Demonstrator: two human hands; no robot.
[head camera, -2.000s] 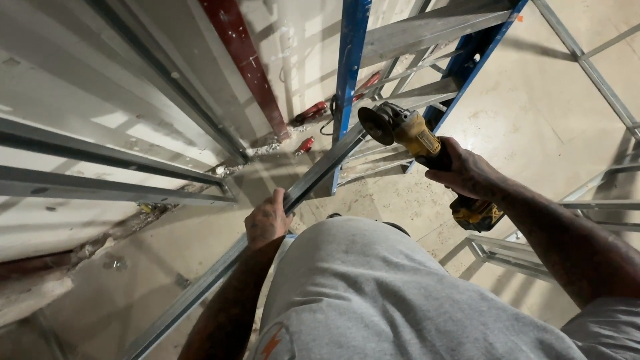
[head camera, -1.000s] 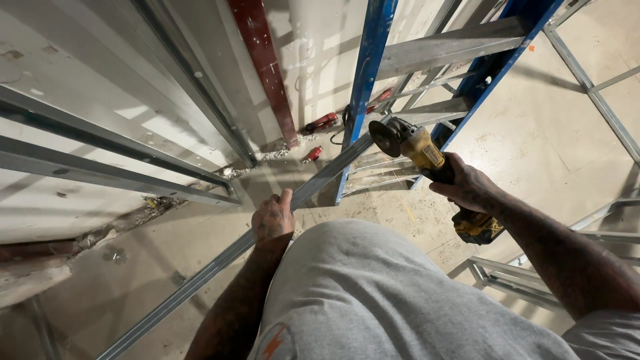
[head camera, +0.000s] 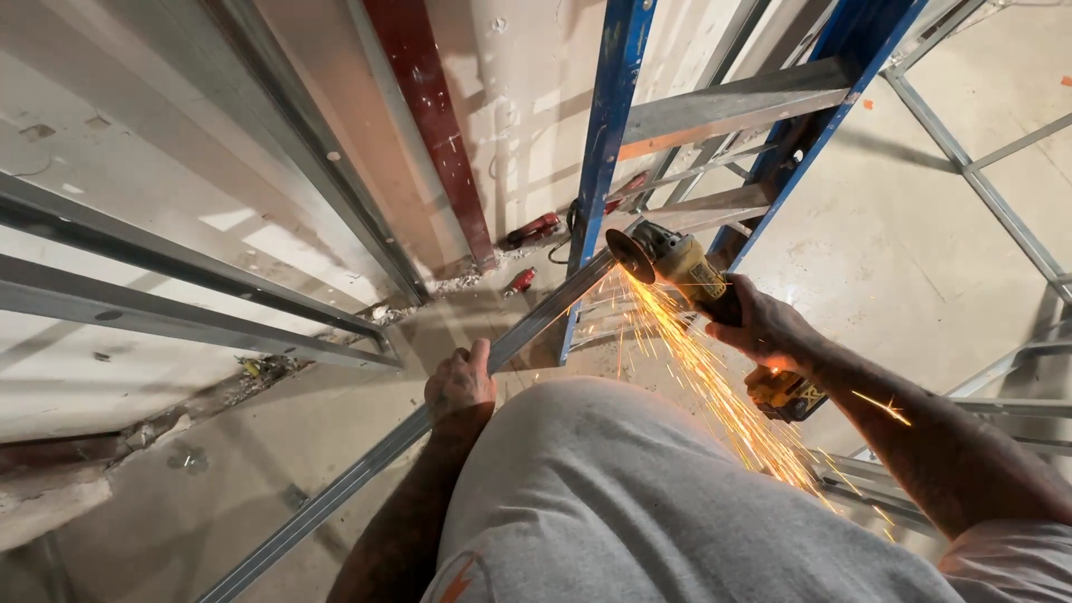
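My left hand (head camera: 461, 381) is closed around a long metal stud (head camera: 540, 322), which slants from the lower left up toward the ladder. My right hand (head camera: 766, 327) grips a yellow and black cordless angle grinder (head camera: 699, 276) with its battery (head camera: 787, 394) below the wrist. The grinder's disc (head camera: 631, 255) touches the stud near its upper end, and bright orange sparks (head camera: 712, 377) stream down and to the right, past my right forearm. Exactly how deep the disc sits in the metal cannot be seen.
A blue stepladder (head camera: 611, 126) with metal steps stands just beyond the grinder. Upright metal studs (head camera: 318, 142) and a dark red steel post (head camera: 435, 126) line the wall at left. Red tools (head camera: 533, 228) lie at the wall's foot. Metal framing (head camera: 988, 193) lies on the floor at right.
Sparks now fly from the disc; neither earlier frame shows any. The disc has come against the stud's upper end. My left hand keeps its hold on the stud.
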